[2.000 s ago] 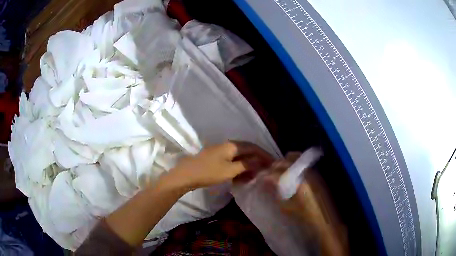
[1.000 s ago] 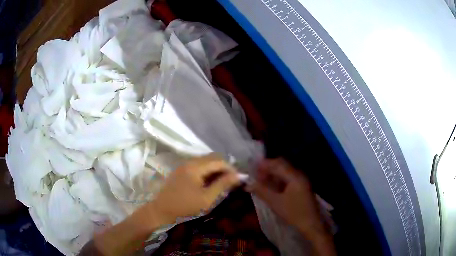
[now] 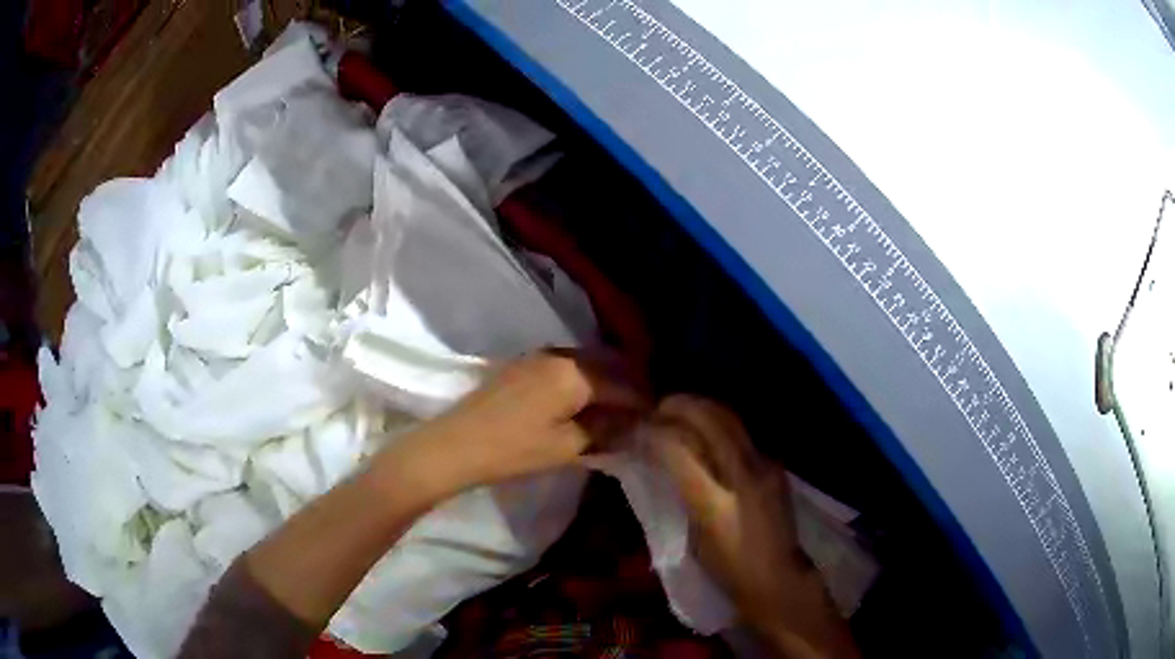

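Note:
A large crumpled heap of white cut pieces (image 3: 193, 373) lies at the left, below the tabletop. My left hand (image 3: 535, 412) is at the heap's right side, its fingers closed on a white fabric strip (image 3: 664, 534). My right hand (image 3: 722, 483) is close beside it, fingers bent onto the same strip. Part of the strip hangs below between the hands and another part shows right of my right wrist. The fingertips are in shadow and partly hidden, so the exact grip is hard to see.
The white machine table (image 3: 979, 142) curves along the right, with a grey printed ruler (image 3: 838, 219) and a blue edge strip (image 3: 722, 251). A dark gap lies between table and heap. A brown board (image 3: 135, 116) is at upper left. Red patterned cloth shows below the hands.
The view has shifted, so the table edge sits further left. My hands have stayed close together on the white cloth; the small upright white end near my right hand no longer shows.

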